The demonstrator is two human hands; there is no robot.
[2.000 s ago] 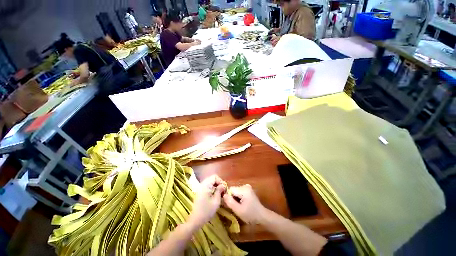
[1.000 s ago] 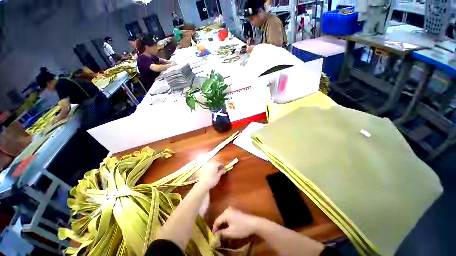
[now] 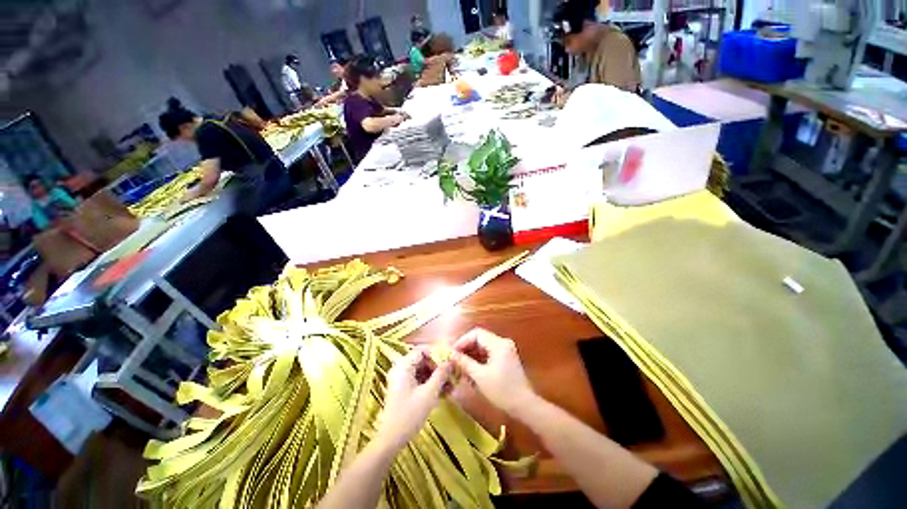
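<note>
My left hand (image 3: 414, 382) and my right hand (image 3: 489, 369) meet over the wooden desk, fingertips together. They pinch the small yellow end of a strip (image 3: 444, 356) between them; the detail is too small to tell more. A large heap of yellow-olive strips (image 3: 323, 383), gathered by a pale band (image 3: 294, 336), lies at the left, partly under my left forearm. A few loose strips (image 3: 481, 282) lie straight on the desk beyond my hands.
A black phone (image 3: 620, 390) lies right of my hands. Large olive panels (image 3: 731, 318) with a white tag (image 3: 793, 284) cover the right side, over white paper (image 3: 547, 268). Behind are a low white partition (image 3: 358, 227), potted plant (image 3: 487, 174), calendar (image 3: 553, 204) and several people at tables.
A second ago my left hand was at the loose strips and my right hand was apart, nearer the desk's front. Now both hands are together at a strip end. The camera view has shifted.
</note>
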